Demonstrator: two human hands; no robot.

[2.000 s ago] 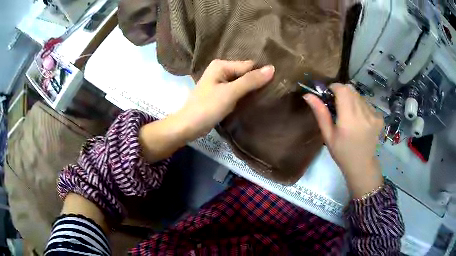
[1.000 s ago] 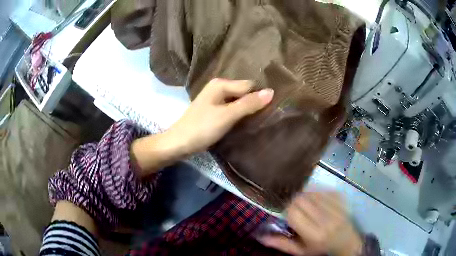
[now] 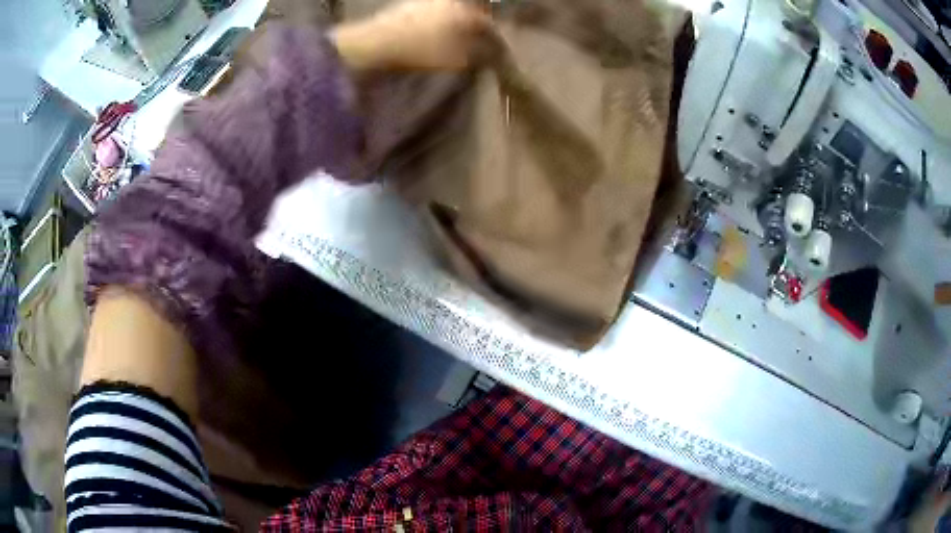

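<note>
The brown corduroy garment piece [image 3: 563, 177] lies bunched on the white table, left of the sewing machine head, with a dark folded edge along its lower left side. My left hand [image 3: 428, 36] is blurred at the top of the view, its fingers gripping the cloth, which creases away from them. A small skin-toned patch, perhaps my right hand [image 3: 930, 510], is cut off at the lower right edge; its fingers and anything in it cannot be made out. The thread snips are not visible.
The pale machine head [image 3: 730, 94] stands right of the cloth, with white tension knobs [image 3: 800, 213] and a red-and-black item [image 3: 851, 302] beside it. The table's ruler edge [image 3: 521, 370] runs across the front. A white box of oddments [image 3: 83, 172] is at far left.
My left hand has moved up and away with the cloth. My right hand has left the cloth, swinging down and out to the right. The cloth's lower end has shifted up and left.
</note>
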